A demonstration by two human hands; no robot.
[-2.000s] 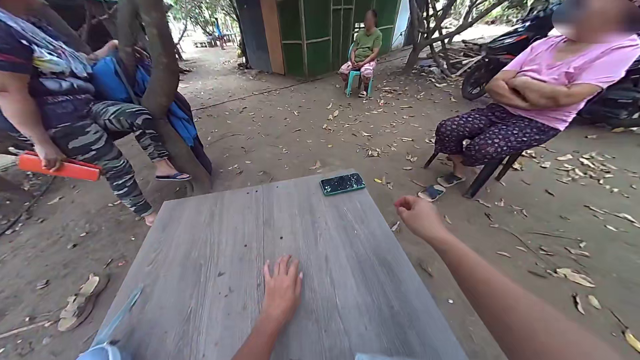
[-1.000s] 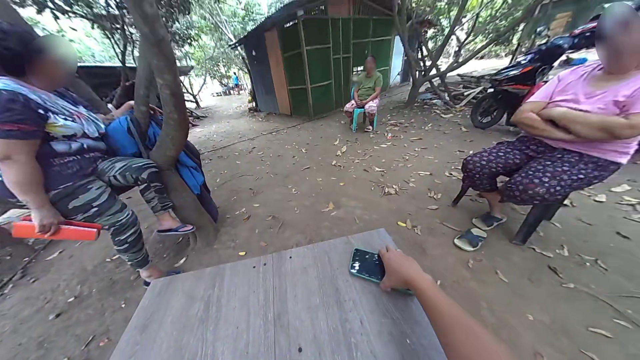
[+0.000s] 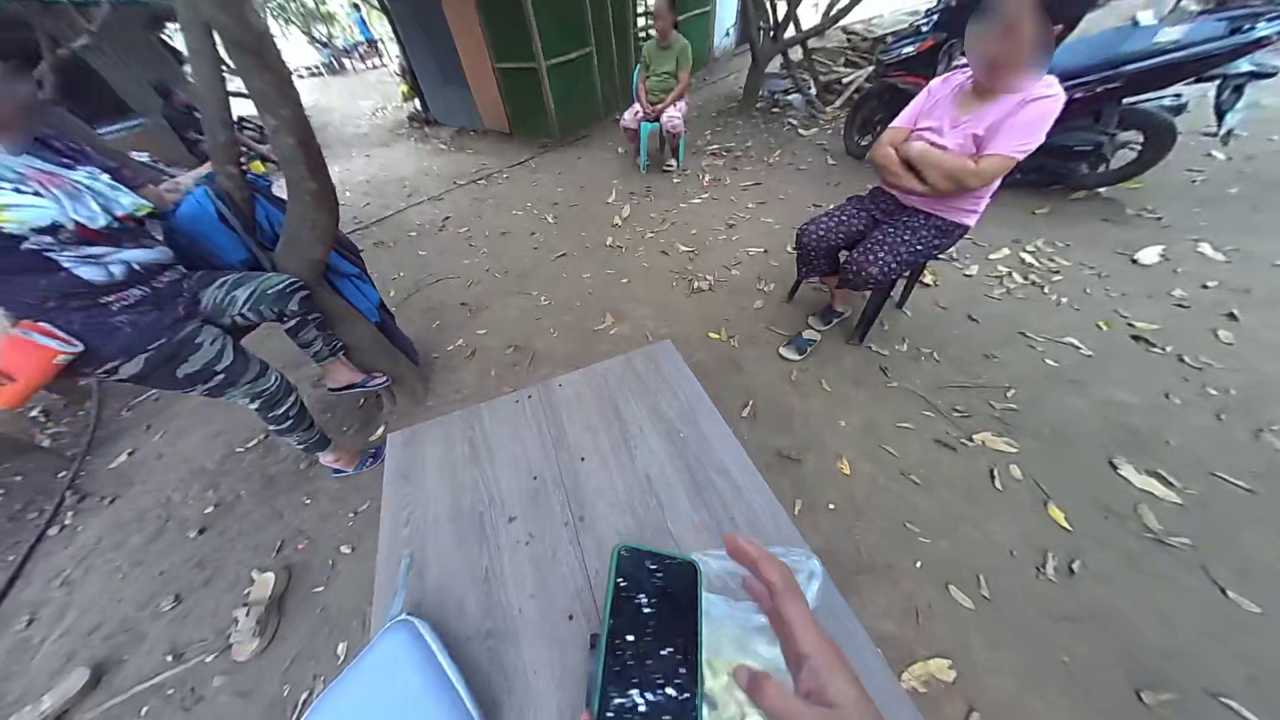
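Observation:
A smartphone [image 3: 650,635] in a green case stands tilted up at the bottom centre, its dark screen full of bright reflections. At its lower left edge shows a sliver of my left hand [image 3: 588,714], holding it; the rest of that hand is out of view. My right hand [image 3: 805,645] is just right of the phone, fingers apart and holding nothing. Behind it a clear plastic bag [image 3: 800,572] with pale yellowish contents lies on the grey wood-patterned table [image 3: 620,430]. A light blue padded item [image 3: 400,675] is at the table's lower left.
A seated person [image 3: 965,150] in pink is beyond the table at right, near a motorcycle [image 3: 1100,130]. Another person [image 3: 662,75] sits farther back. At left, a person [image 3: 100,270] holds an orange object [image 3: 35,360] beside a tree trunk [image 3: 300,160]. Sandals [image 3: 257,612] lie on the leafy ground.
The phone, which lay near the table's far edge with my right hand on it, is now close to me and raised. My right hand has let go of it.

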